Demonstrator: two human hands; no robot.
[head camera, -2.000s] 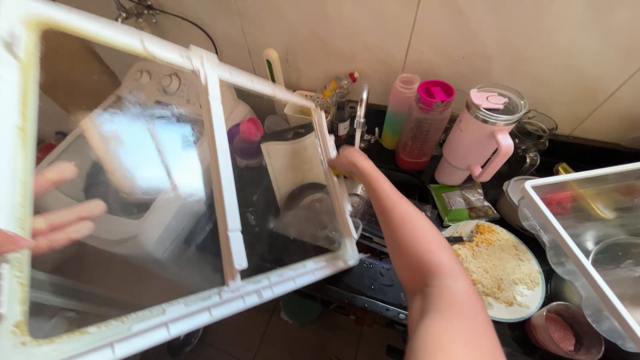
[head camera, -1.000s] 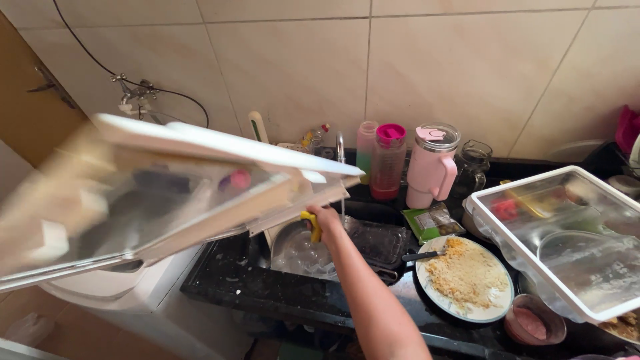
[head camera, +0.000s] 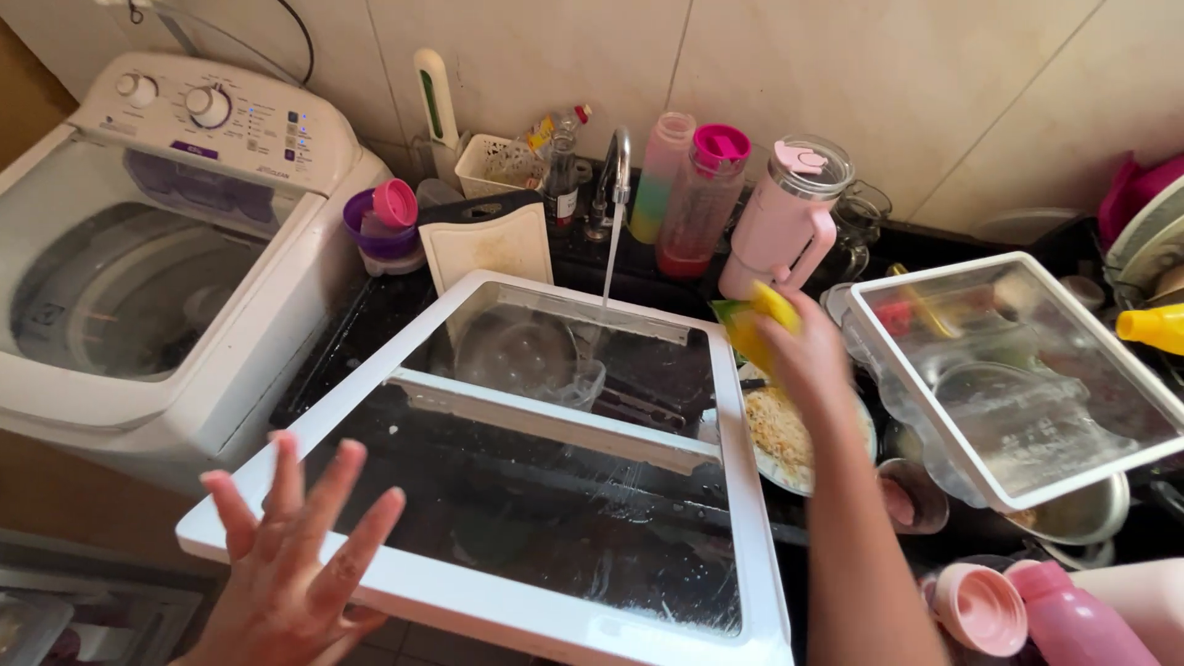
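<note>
A glass refrigerator shelf with a white plastic frame lies flat over the sink and the counter's front edge. My left hand is at the shelf's near left edge, fingers spread; whether its palm or thumb touches the frame is unclear. In my right hand is a yellow and green sponge, held above the shelf's right side, close to the pink tumbler. Water runs from the faucet behind the shelf. Through the glass a clear bowl shows in the sink.
A washing machine stands at left. A cutting board leans behind the shelf. Bottles and a pink tumbler line the wall. At right are a plate of food and a clear white-rimmed tray; pink bottles stand lower right.
The shelf was held up and tilted at the left; it now lies over the sink. My right hand has moved from the sink to the right with the sponge.
</note>
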